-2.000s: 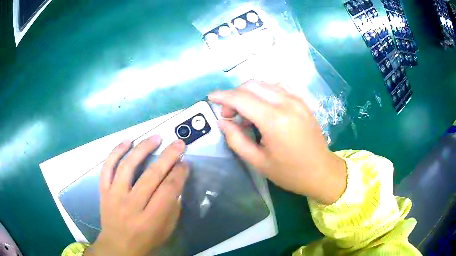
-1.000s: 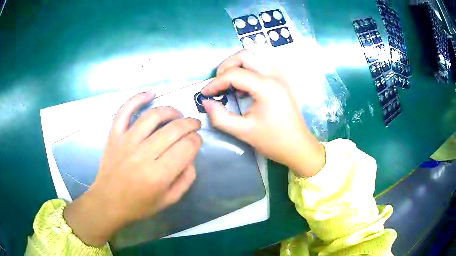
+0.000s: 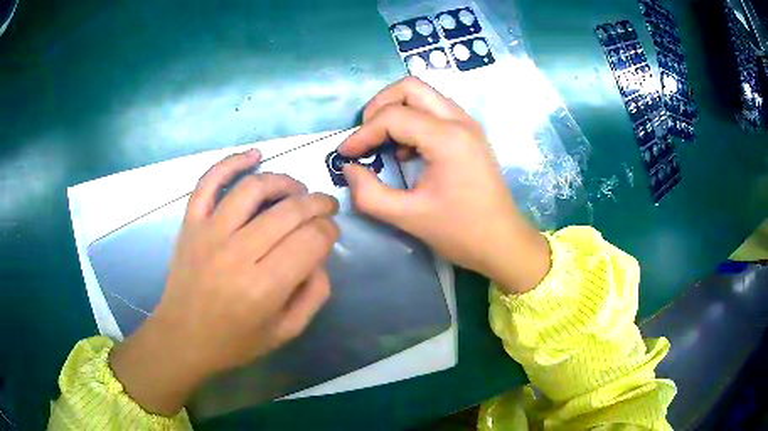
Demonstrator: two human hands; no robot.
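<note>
A dark grey tablet or back cover (image 3: 379,286) lies tilted on a white backing sheet (image 3: 135,195). The black camera piece (image 3: 338,172) with ringed openings is at its upper corner. My right hand (image 3: 438,168) pinches this piece between thumb and forefinger, partly covering it. Whether a separate cover is between the fingertips is hidden. My left hand (image 3: 244,269) lies over the tablet's left and middle part, fingers curled a little apart, holding nothing. Its fingertips are close beside the camera piece.
A sheet of black lens pieces (image 3: 442,38) lies on a clear plastic liner (image 3: 522,109) beyond my right hand. Crinkled clear scraps (image 3: 608,187) lie at its right. Dark lens-piece strips (image 3: 644,109) lie further right. All are on the green mat (image 3: 278,50).
My right hand has moved from the tablet's corner edge onto the camera piece. My left hand has drawn back slightly from it. During the last second both hands have hardly moved.
</note>
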